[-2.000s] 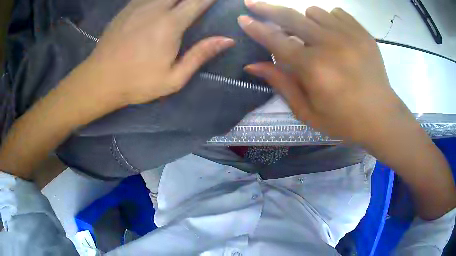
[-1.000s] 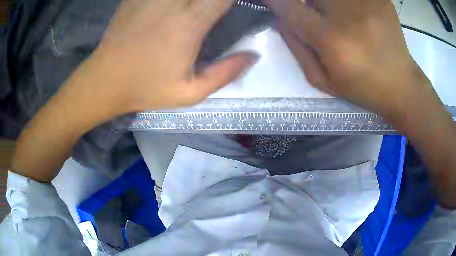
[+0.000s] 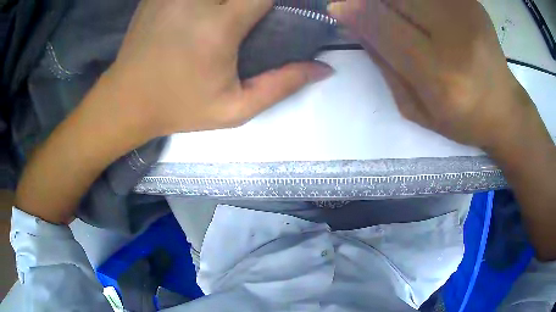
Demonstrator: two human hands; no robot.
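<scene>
The dark grey garment (image 3: 274,46) lies on the white table at the upper left, its folds hanging over the front edge. The metal zipper (image 3: 308,13) runs along its edge between my hands at the top. My left hand (image 3: 201,67) lies over the cloth with the thumb spread to the right; its fingertips are cut off by the top edge. My right hand (image 3: 433,67) is at the zipper's right end, with its fingers bunched near the cloth and partly out of the picture. Whether it grips the cloth is unclear.
A ruler tape (image 3: 317,183) runs along the front edge of the white table (image 3: 292,134). A black tool (image 3: 541,27) lies at the upper right. Blue bins stand below the table at the left (image 3: 143,250) and right (image 3: 478,256). The wearer's light shirt is below.
The garment and both hands have moved up and away from the table's front edge, uncovering white table and ruler tape. The zipper is now near the top of the picture.
</scene>
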